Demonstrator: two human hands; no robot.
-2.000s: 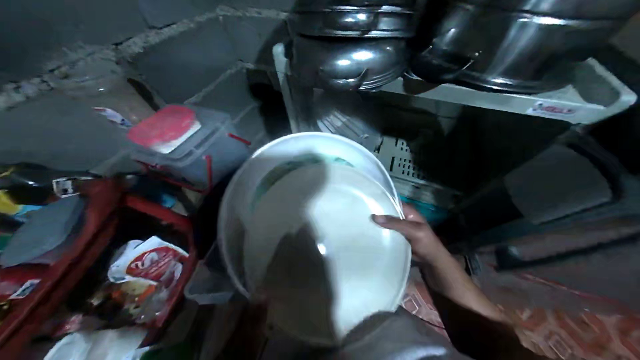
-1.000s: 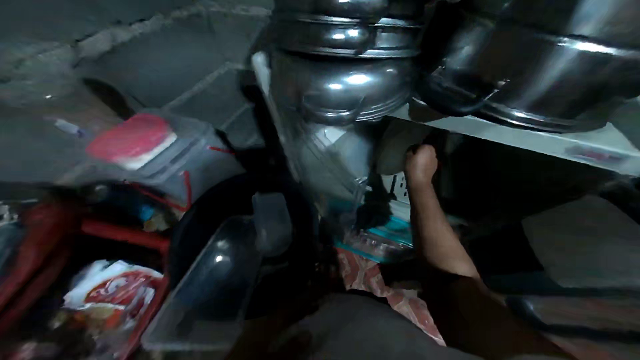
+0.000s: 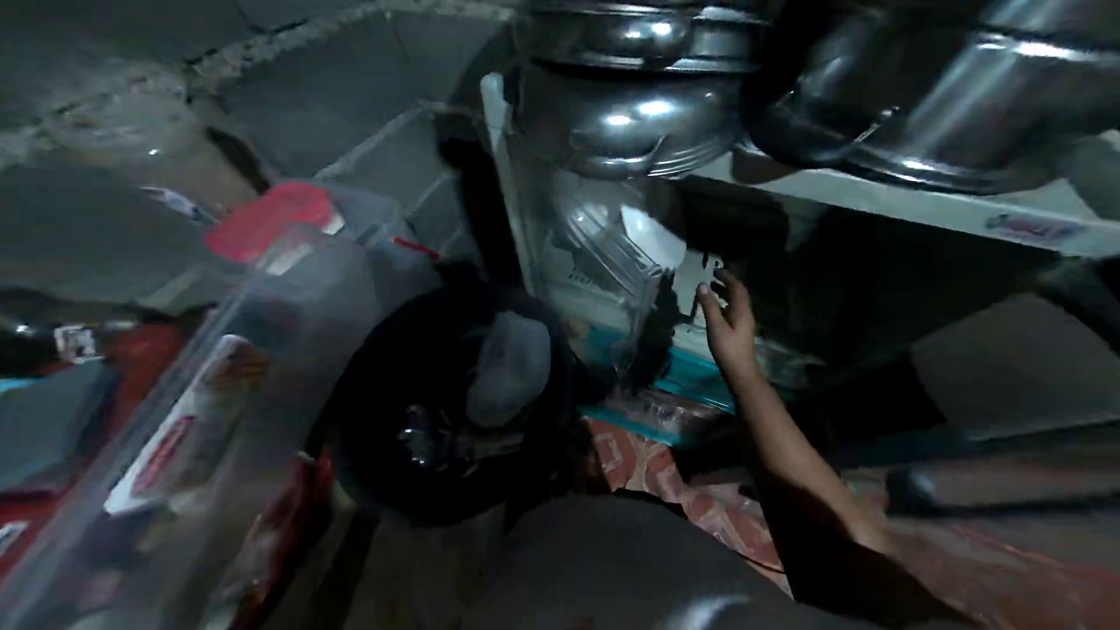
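Note:
My right hand [image 3: 731,324] reaches in below the shelf with its thumb and fingers apart, nothing seen in it. Its fingertips are near a white perforated piece [image 3: 700,271], whether touching I cannot tell. Just left of it are clear plastic containers [image 3: 604,236] and a white rounded piece [image 3: 654,238]. A large translucent plastic container [image 3: 201,394], blurred, slants across the left side. My left hand is not visible. Between the two sides stands a dark round bucket or tub [image 3: 376,394] with a small translucent plastic piece [image 3: 510,369] inside.
Shiny metal pots [image 3: 639,114] stand on a pale shelf [image 3: 927,199] above my right hand. A pink-lidded container [image 3: 271,219] is near the grey block wall [image 3: 350,96]. Red crate parts lie at the left; patterned red flooring [image 3: 647,464] shows below.
My right hand held a large white bowl two seconds ago; now its fingers are apart without it. The translucent container has moved left from over the dark tub.

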